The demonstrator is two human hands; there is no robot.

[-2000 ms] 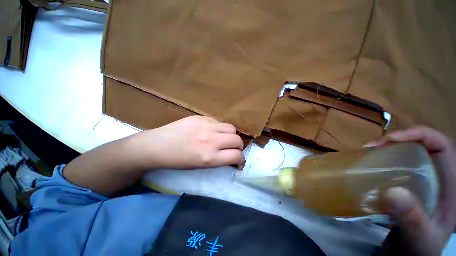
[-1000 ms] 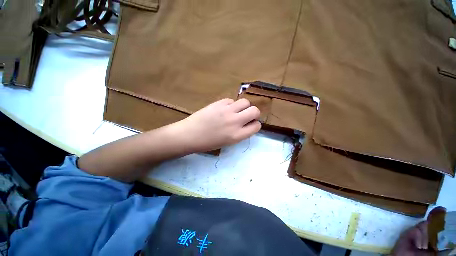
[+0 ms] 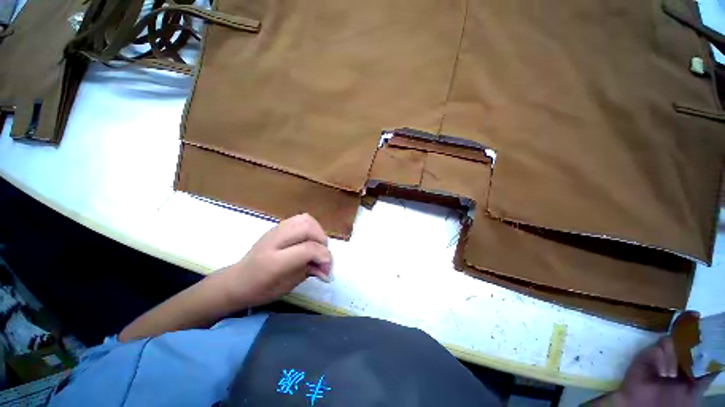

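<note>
A large brown bag panel (image 3: pixel 318 87) lies flat and layered on the white table. A rectangular notch is cut in its near edge, with white pieces (image 3: pixel 490 156) at its upper corners and a brown layer (image 3: pixel 397 165) showing inside. My left hand (image 3: pixel 292 258) is off the panel, just below its left near edge, fingers curled together; a pale spot shows at the fingertips, too small to tell what it is. My right hand (image 3: pixel 656 375) is at the lower right edge, partly cut off, around the glue bottle (image 3: pixel 685 343), whose amber and clear parts show only partly.
Looped brown handles (image 3: pixel 163 32) and stacked brown bag pieces (image 3: pixel 28 75) lie at the upper left. Strap ends lie on the panel's left and right sides. The white table (image 3: pixel 119 135) has yellow tape (image 3: pixel 556 347) near its front edge and dark specks below the notch.
My left hand moved onto the notch, then back left and down off the panel. My right hand took the bottle away to the lower right edge. The panel appears slightly shifted in view.
</note>
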